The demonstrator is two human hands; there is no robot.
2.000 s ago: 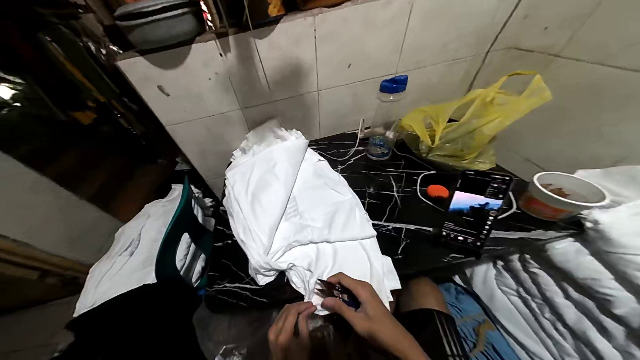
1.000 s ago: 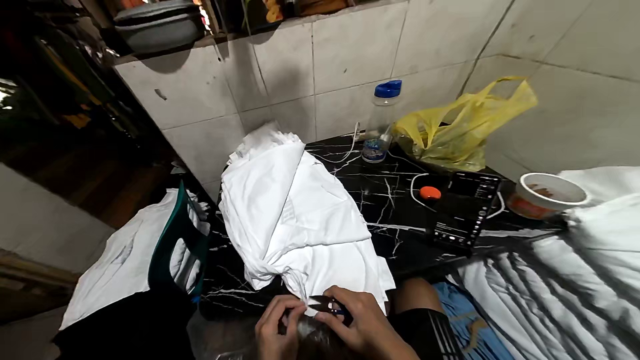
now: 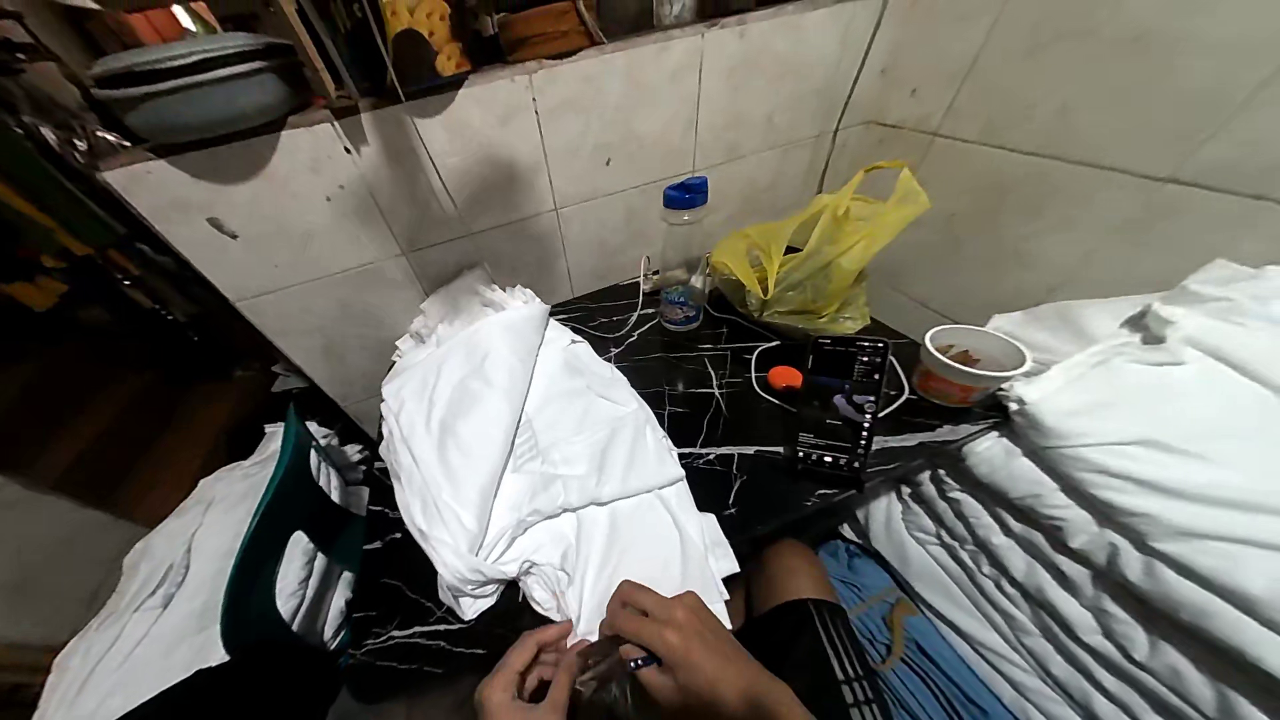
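A pile of white cloth lies on the black marble-patterned table, its near edge reaching my hands. My left hand pinches the cloth's near edge between thumb and fingertips. Close beside it, my right hand is curled around a small dark tool with a blue part, probably thread snips; its blades are hidden. The right fingertips are also at the cloth edge. Something thin and clear, seemingly plastic, shows below the hands.
A water bottle, yellow plastic bag, lit phone, orange round object and white tub stand or lie at the back right. More white cloth lies right. A green chair bearing white cloth is left.
The dark tool's blades, visible at the cloth edge a second ago, are now hidden by my right hand. The phone's screen picture has changed. The cloth pile has stayed in place.
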